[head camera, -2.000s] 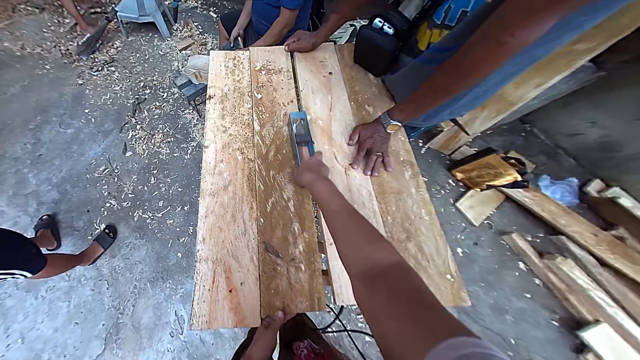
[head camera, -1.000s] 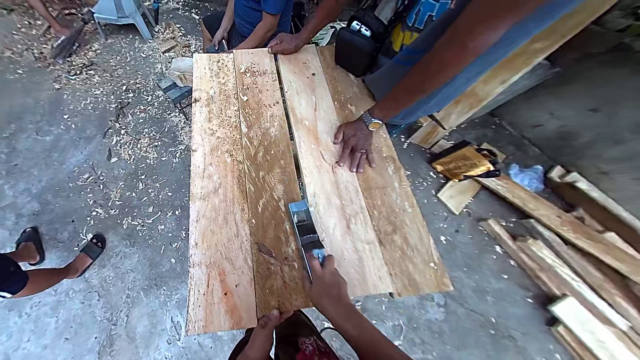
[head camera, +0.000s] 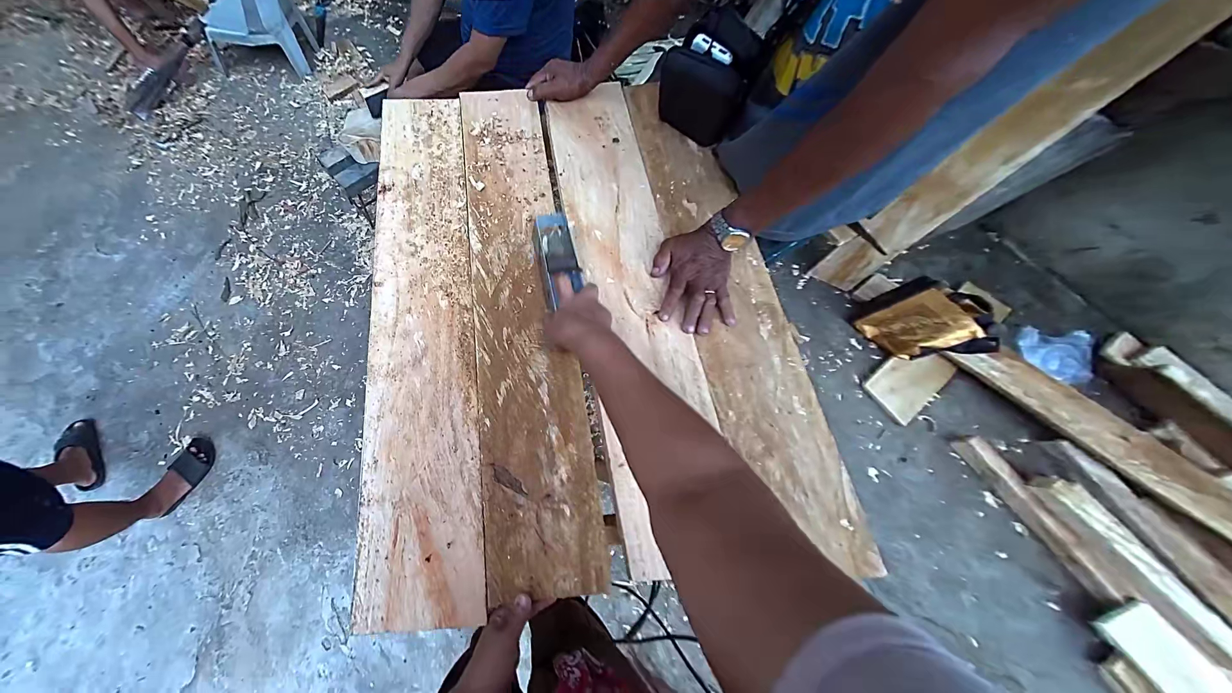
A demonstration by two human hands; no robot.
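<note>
My right hand [head camera: 577, 318] is closed around the rear of a hand plane [head camera: 555, 248], which lies on the second wooden board [head camera: 525, 414] from the left, beside the narrow gap. With its thumb on top, my left hand [head camera: 502, 640] holds the near end of that board; its fingers are hidden below. Four boards lie side by side, the leftmost board [head camera: 423, 385] strewn with shavings at its far half. A co-worker's hand [head camera: 695, 279] with a watch presses flat on the right boards, and another hand [head camera: 563, 80] rests at the far edge.
A person in a blue shirt [head camera: 496, 38] sits at the far end. A black case [head camera: 703, 77] is at the far right corner. Scrap lumber [head camera: 1088, 423] lies on the floor at right. Sandaled feet [head camera: 188, 472] of another person are at left; wood shavings [head camera: 279, 279] litter the concrete.
The plane in my right hand came toward me along the gap, then went back toward the far end. My left hand has stayed at the near edge.
</note>
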